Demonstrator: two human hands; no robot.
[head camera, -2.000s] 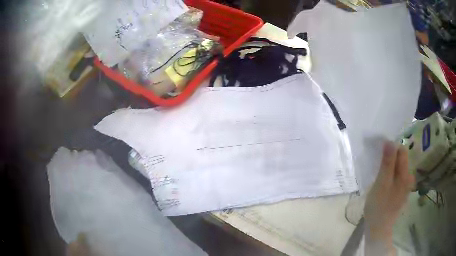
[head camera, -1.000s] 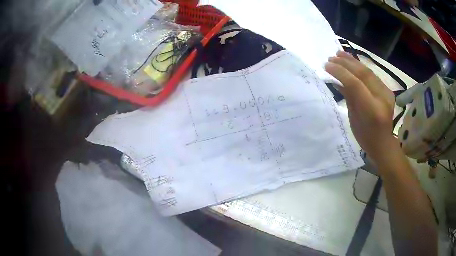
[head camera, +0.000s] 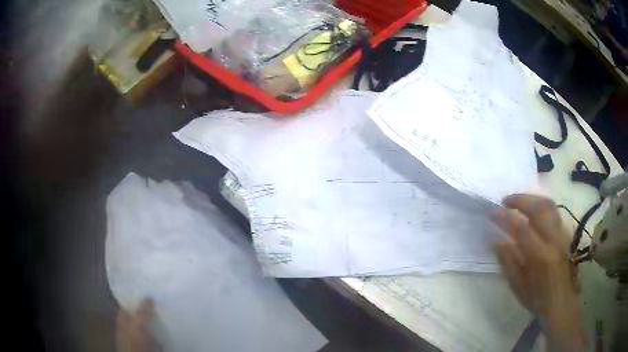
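Observation:
A large white paper pattern piece (head camera: 310, 206) with pencil-like lines lies on the sewing table, its left part beside the red basket. My right hand (head camera: 534, 247) grips the lower corner of a second pattern piece (head camera: 461, 103), which is raised at a slant over the right part of the first. My left hand (head camera: 136, 326), blurred and partly cut off by the lower edge, holds the lower left edge of a third white pattern piece (head camera: 193, 261), below and left of the table edge.
A red plastic basket (head camera: 282, 106) at the back holds clear bags (head camera: 275, 41) and a yellow item with dark cord. Black strips (head camera: 564, 124) lie on the table at the right. The sewing machine head (head camera: 613, 234) stands at the right edge. Measuring marks (head camera: 406, 295) run along the front edge.
The piece in my right hand has swung lower over the first piece, showing its marked face. My right hand has moved down. My left hand, out of view one second ago, shows again. The view has shifted.

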